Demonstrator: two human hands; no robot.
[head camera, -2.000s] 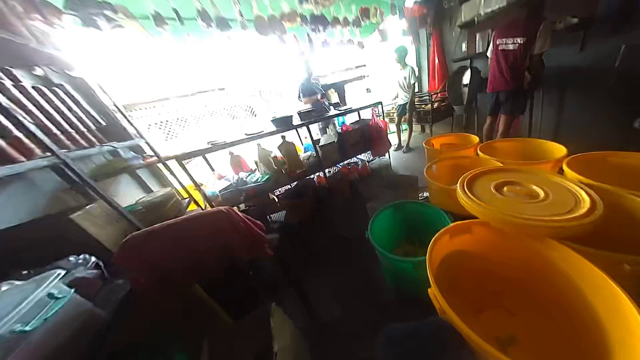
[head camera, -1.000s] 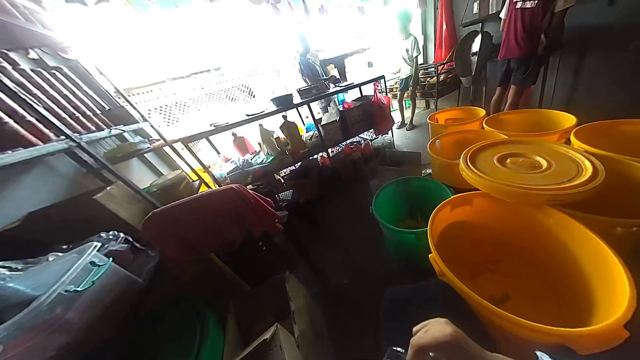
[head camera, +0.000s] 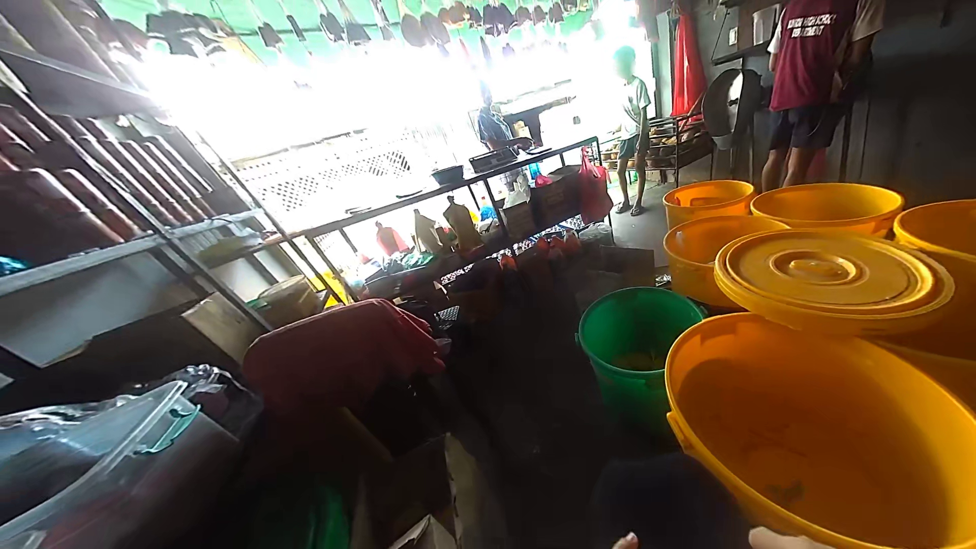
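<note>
At the bottom edge of the head view, a fingertip of my left hand (head camera: 627, 541) shows beside a dark rounded shape, perhaps my clothed knee. Part of my right hand (head camera: 785, 538) lies to the right, near the rim of a large yellow plastic bucket (head camera: 808, 435). The rest of both hands is cut off, so what they hold is hidden. Some residue lies on that bucket's bottom. Behind it, a round yellow lid (head camera: 831, 267) rests over neighbouring yellow buckets. A green plastic bucket (head camera: 637, 343) with something in its bottom stands to the left.
More yellow buckets (head camera: 827, 202) stand at right. A dark red covered object (head camera: 335, 351), a clear plastic bin (head camera: 114, 465) and an opened cardboard box (head camera: 454, 488) crowd the left. Beyond are a long metal-framed table (head camera: 427, 191), shelving, a standing fan and several people.
A hand that showed at the bottom one second ago has mostly dropped out of view, leaving only parts of hands at the edge. The buckets and lid have not plainly moved.
</note>
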